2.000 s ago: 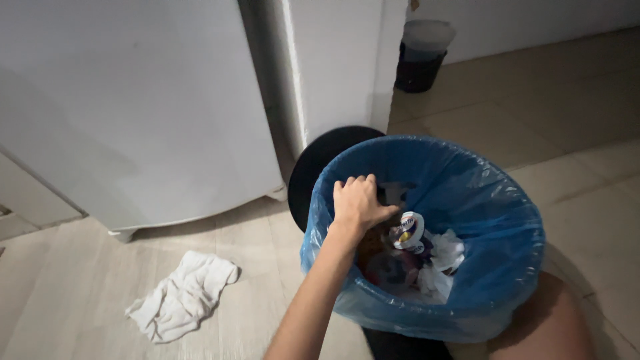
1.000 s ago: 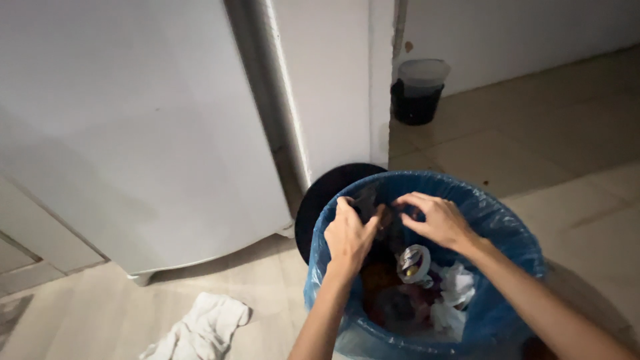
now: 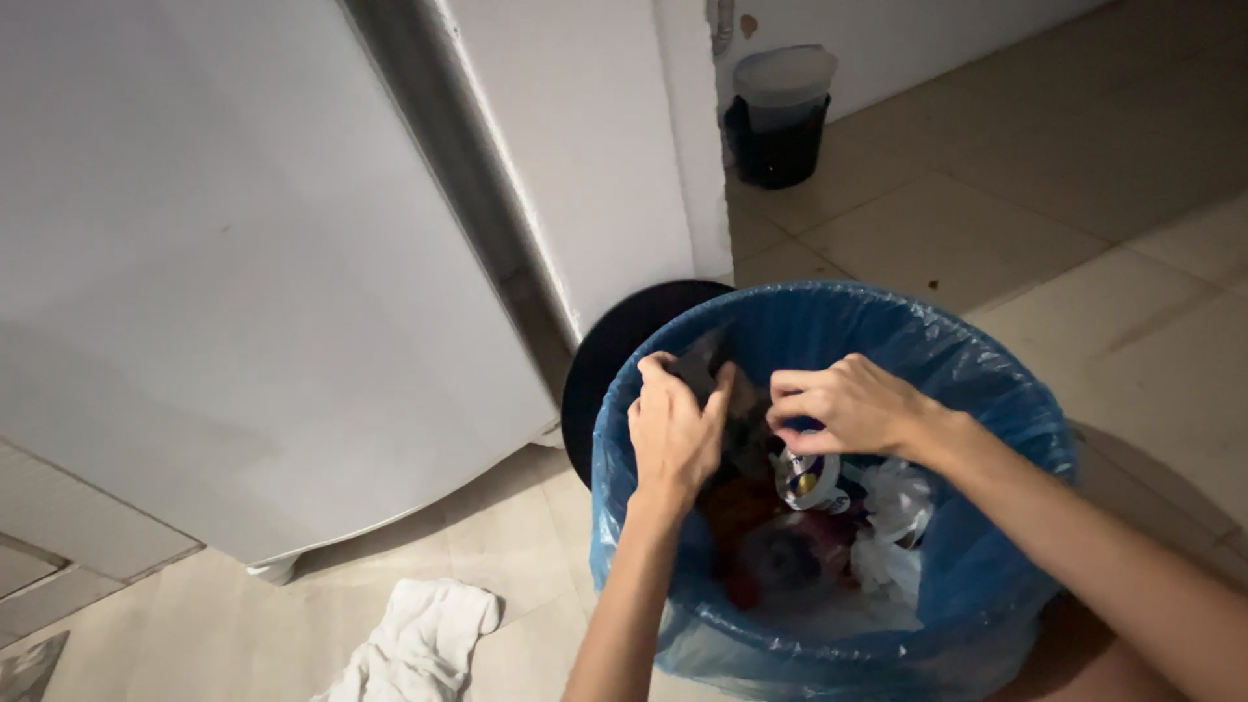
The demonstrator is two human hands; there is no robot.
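Note:
A bin lined with a blue plastic bag stands low in front of me. My left hand is inside its left rim, with a dark, partly see-through piece of plastic between thumb and fingers. To its right, my right hand hovers over the waste with the fingertips curled together; whether they pinch anything cannot be told. Under that hand lies a crumpled wrapper or can with print on it. Crumpled clear and white plastic lies beside it, among dark and reddish waste.
A round black lid lies behind the bin's left side, against a white wall end. A white appliance, likely a refrigerator, fills the left. On the floor are a white cloth and, farther back, a dark bucket holding a translucent container.
My right hand, out of view two seconds ago, came into the bin beside my left. Since one second ago the hands have moved apart, and the dark plastic now shows at my left hand.

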